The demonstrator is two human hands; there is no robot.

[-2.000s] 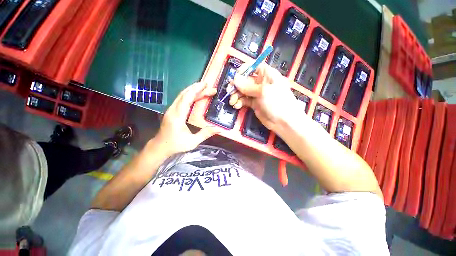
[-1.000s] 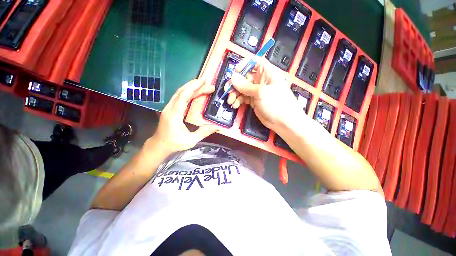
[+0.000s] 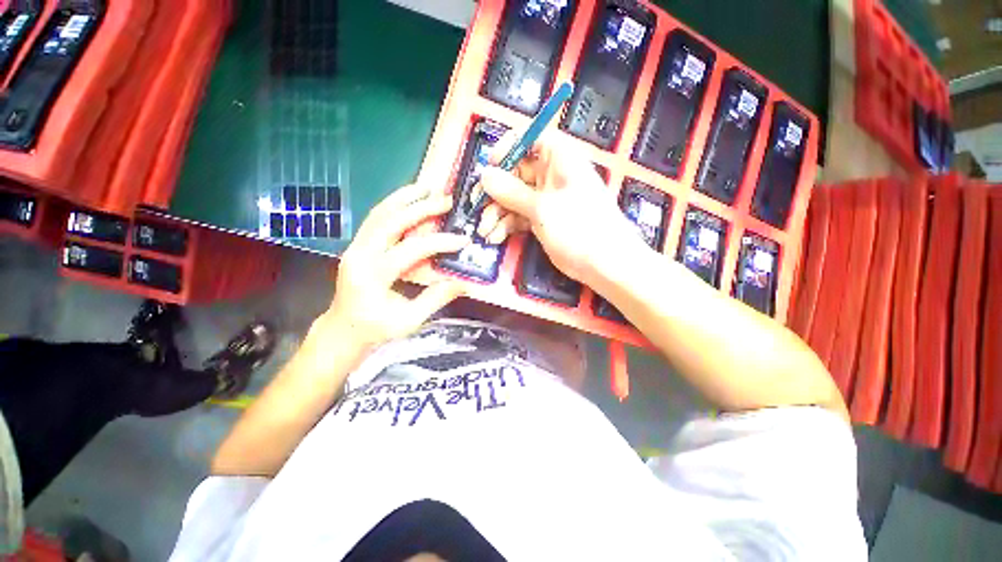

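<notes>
The red foam tray [image 3: 431, 165] holds two rows of black phone bodies. My right hand [image 3: 555, 209] grips the blue tweezers [image 3: 541, 126], tip down over the near-left phone body [image 3: 475, 259]. The tip is partly hidden by my fingers. My left hand [image 3: 385, 269] lies at the tray's left edge, its fingers reaching onto the same phone body, thumb along the near edge. The sticker sheet [image 3: 305, 154] lies left of the tray, with dark rectangles at its near end.
Stacked red trays with phones [image 3: 121, 110] stand at the left. Lower-level trays [image 3: 165, 263] sit below them. Stacked foam trays [image 3: 879, 296] fill the right. A darker gridded strip [image 3: 303, 38] lies farther back. Another person's dark-clothed leg [image 3: 99, 379] is at lower left.
My left fingers have moved from the tray edge onto the near-left phone body. The tweezers stay over that phone. The other person's leg has shifted at lower left.
</notes>
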